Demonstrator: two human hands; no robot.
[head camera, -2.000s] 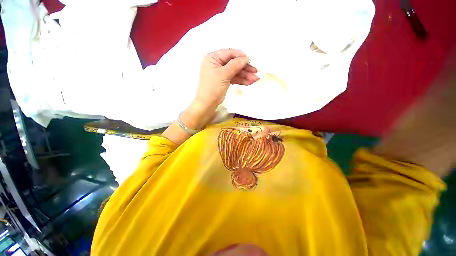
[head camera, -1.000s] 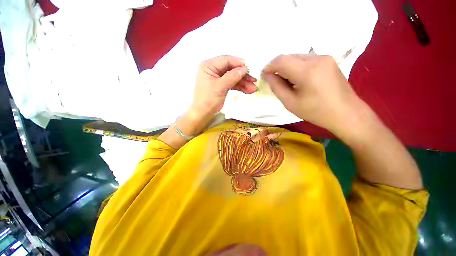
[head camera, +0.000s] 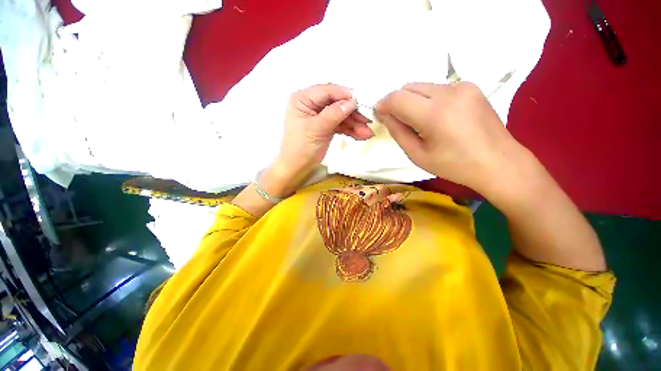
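A white garment (head camera: 391, 43) spreads over the red table under both hands. My left hand (head camera: 319, 127) is at its near part, thumb and forefinger pinched together; what they pinch is too small to tell. My right hand (head camera: 442, 130) is just to the right, with its fingertips pinched on a thin sliver, seemingly a needle (head camera: 365, 106), which spans the small gap between the hands. No thread can be made out clearly. Black-handled thread snips (head camera: 609, 40) lie on the red table to the right of the garment.
More white garments (head camera: 123, 87) are heaped on the left of the red table (head camera: 572, 138). A yellow marked strip (head camera: 174, 192) runs along the near left edge. Short pale thread scraps lie on the red. Green floor (head camera: 630, 253) shows at the right.
My right hand, a blur low at the right two seconds ago, has come in over the garment beside my left hand. My left hand has hardly moved.
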